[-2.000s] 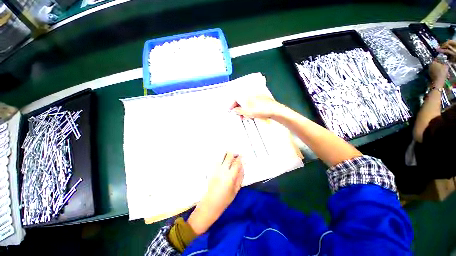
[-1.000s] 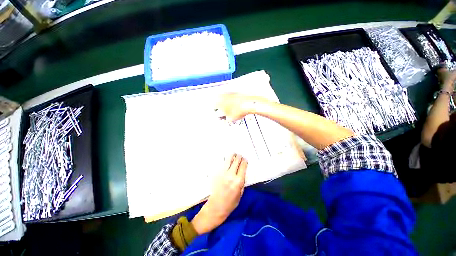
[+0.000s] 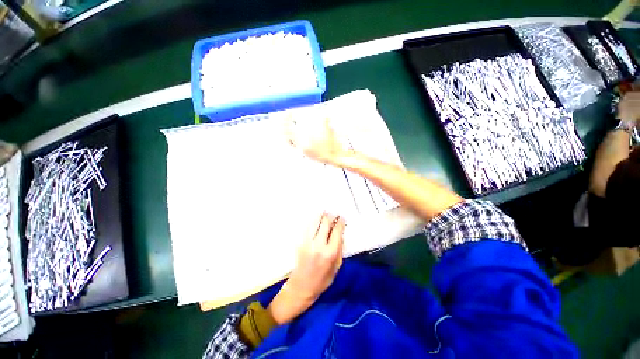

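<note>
A white sheet [image 3: 231, 203] lies on a tan backing board [image 3: 245, 296] in front of me. Thin dark lines show on the sheet right of centre. My right hand [image 3: 316, 142] is over the upper part of the sheet; its fingers are washed out by glare, so I cannot tell whether it holds anything. My left hand [image 3: 319, 256] rests at the sheet's near edge with its fingers close together; anything under the fingertips is hidden. A blue bin [image 3: 263, 105] heaped with small white parts stands just beyond the sheet.
A left black tray [image 3: 112, 210] holds tangled thin rods. A right black tray [image 3: 460, 50] holds many more. Beyond it are a clear bag [image 3: 561, 63] and small black trays [image 3: 610, 49]. A white sheet with rows [image 3: 14, 245] is far left. Another person's arm [image 3: 610, 154] is far right.
My right hand has moved left and a little away from me over the sheet. My left hand has stayed near the sheet's front edge. The view has shifted slightly.
</note>
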